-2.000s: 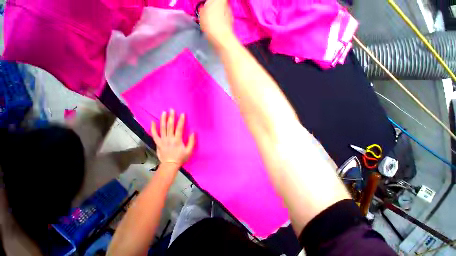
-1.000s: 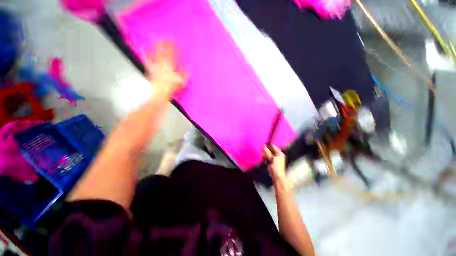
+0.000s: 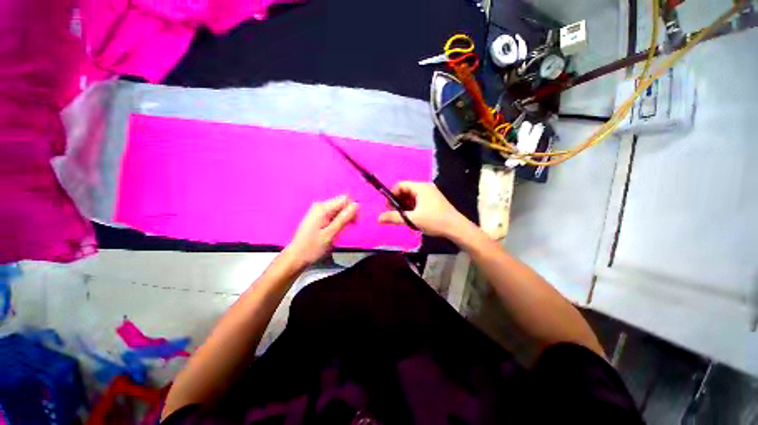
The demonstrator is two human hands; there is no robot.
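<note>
A flat pink fabric piece (image 3: 216,178) lies on a whitish-grey, slightly see-through sheet (image 3: 249,103), which shows beyond its far and left edges. My right hand (image 3: 424,207) holds black tailor's shears (image 3: 362,172) by the handles over the right part of the pink piece. The blades look closed and point forward and left. My left hand (image 3: 322,230) is at the near edge of the pink piece, fingers bent and close together; whether it pinches anything cannot be told.
Crumpled pink fabric (image 3: 37,158) lies left and far left on the black table cover (image 3: 332,50). At the right stand the iron (image 3: 453,108), small yellow-orange scissors (image 3: 460,51), a white roll (image 3: 504,50) and hoses. A blue basket (image 3: 37,378) is on the floor.
The view has turned, so the pink piece now lies across it. My left hand has moved from flat on the fabric towards the shears, fingers now bent. My right hand still holds the shears, now over the fabric.
</note>
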